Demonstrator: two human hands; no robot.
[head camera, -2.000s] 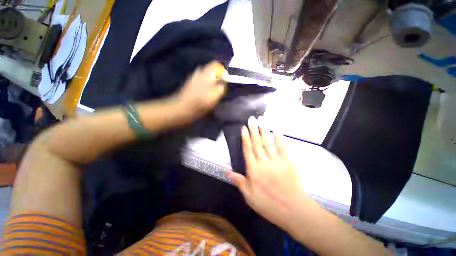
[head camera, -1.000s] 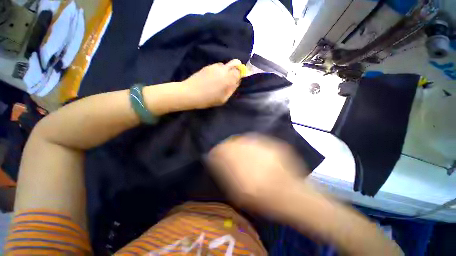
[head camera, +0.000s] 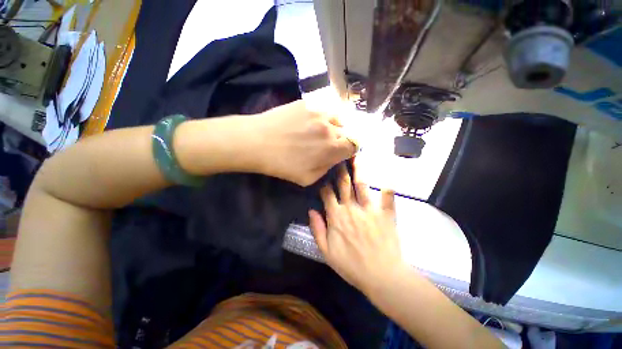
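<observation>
Black cloth (head camera: 232, 211) lies bunched left of the needle and hangs over the front edge of the table. My left hand (head camera: 303, 142), with a green bangle on the wrist, pinches the cloth just left of the needle; its fingertips are lost in the lamp glare. My right hand (head camera: 358, 232) is spread palm down at the front, its fingertips on the cloth edge close to the left fingertips. The presser foot area (head camera: 372, 116) of the white sewing machine (head camera: 477, 75) is washed out by glare, so the needle and seam cannot be made out.
Black curved panels (head camera: 511, 198) lie flat right of the needle. A ruler tape (head camera: 307, 242) runs along the table front. White cut pieces (head camera: 85, 82) and shiny brown tape (head camera: 123, 58) are at the upper left, by a second machine (head camera: 24, 61). A long black panel (head camera: 160, 41) lies beside the tape.
My right hand has moved from over the lap cloth up to the table near the needle. My left hand has shifted slightly down and closer to the needle. The view has tilted.
</observation>
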